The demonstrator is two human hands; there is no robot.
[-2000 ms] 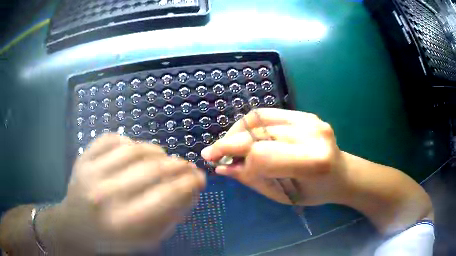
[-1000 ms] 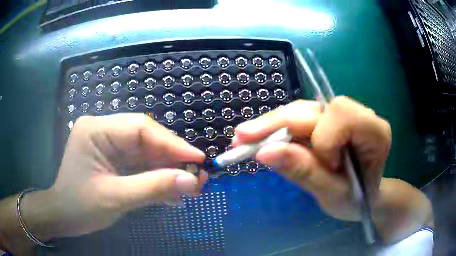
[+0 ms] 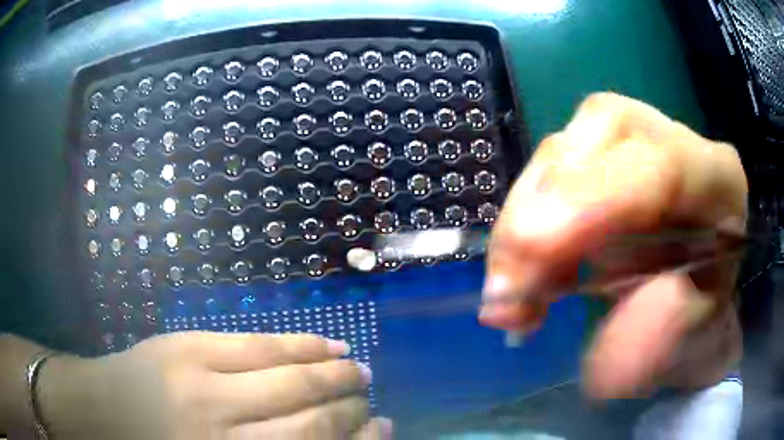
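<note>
My left hand (image 3: 223,382) lies palm down with fingers extended over the blue film (image 3: 464,331) and its rows of tiny pale pads (image 3: 352,322). Nothing shows in it. My right hand (image 3: 619,249), blurred, holds thin metal tweezers (image 3: 653,262) above the film's right part. A tiny pale bit (image 3: 513,338) shows under its fingertips; whether the fingers hold it is unclear. A whitish elongated piece (image 3: 421,244) with a rounded end lies over the near rows of the black tray (image 3: 514,94). Small round shiny components (image 3: 305,156) sit in the tray's pockets.
A green mat (image 3: 593,51) surrounds the tray. Dark trays or equipment (image 3: 739,51) stand at the upper right. A white sleeve (image 3: 701,417) shows at the lower right.
My hands have moved apart. My left hand has lowered onto the film, and the component it pinched is out of sight. The whitish piece is out of my right fingers and over the tray.
</note>
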